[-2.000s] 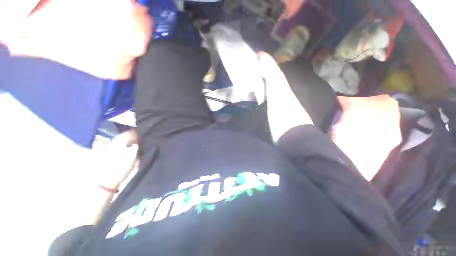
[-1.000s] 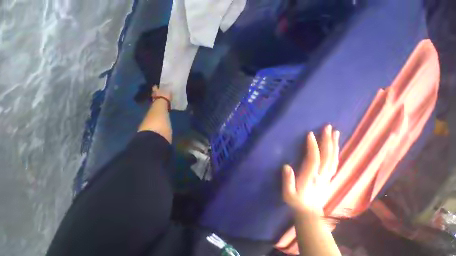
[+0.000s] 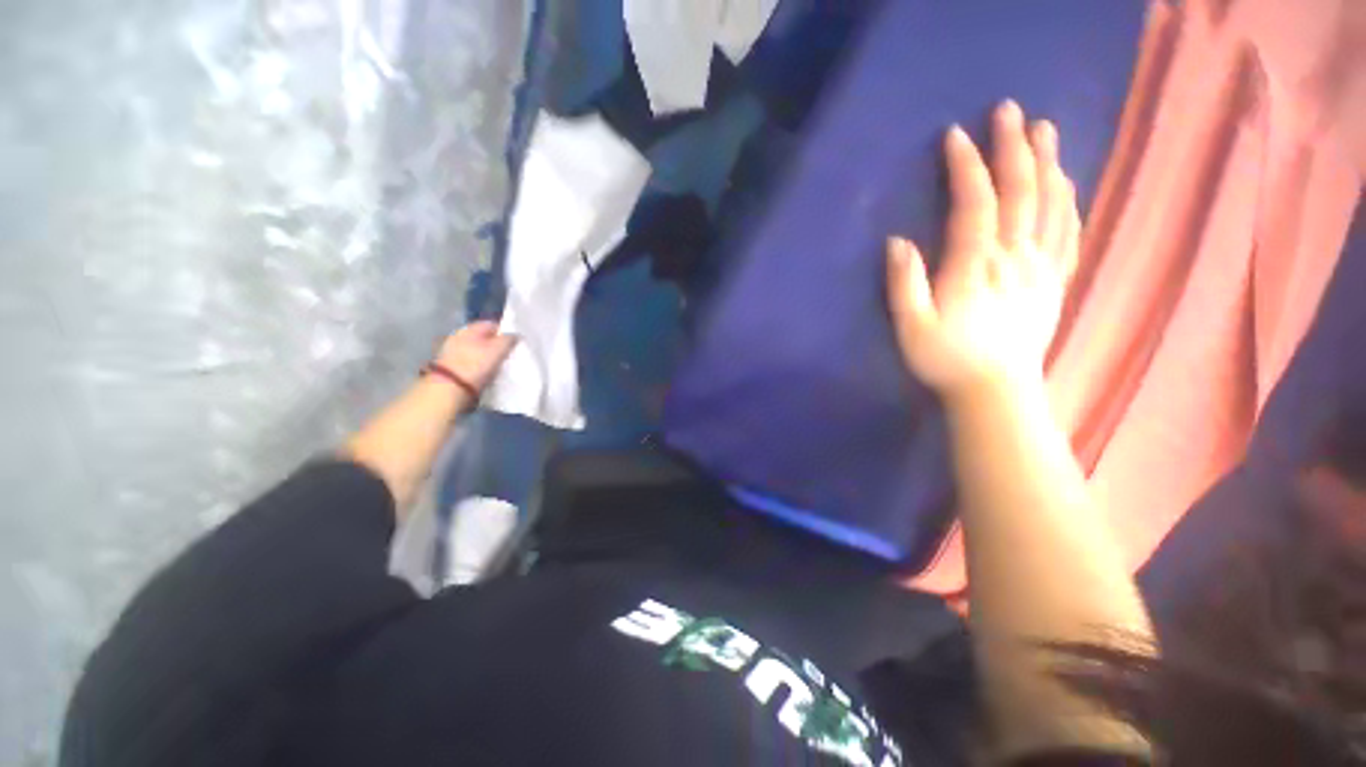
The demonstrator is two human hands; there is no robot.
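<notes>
My left hand point(image 3: 477, 357), with a red band at its wrist, grips the lower left edge of a white piece point(image 3: 557, 247), fabric or paper. The piece hangs beside the dark blue surface with a bent, angular outline. My right hand point(image 3: 1001, 277) lies palm down with fingers spread on the dark blue cloth-covered surface point(image 3: 839, 300), holding nothing. Salmon fabric panels point(image 3: 1198, 300) lie in long folds just right of that hand, and my right forearm covers part of their lower edge.
Another white piece point(image 3: 671, 53) is cut off by the top edge. A small white piece point(image 3: 483, 537) lies low near my left sleeve. Pale grey floor point(image 3: 225, 225) fills the left side. Dark, blurred things lie at the lower right.
My left hand has drawn a white piece back and down, apart from the other white piece above. My right hand stays flat on the blue surface. The view has shifted, and the blue basket no longer shows.
</notes>
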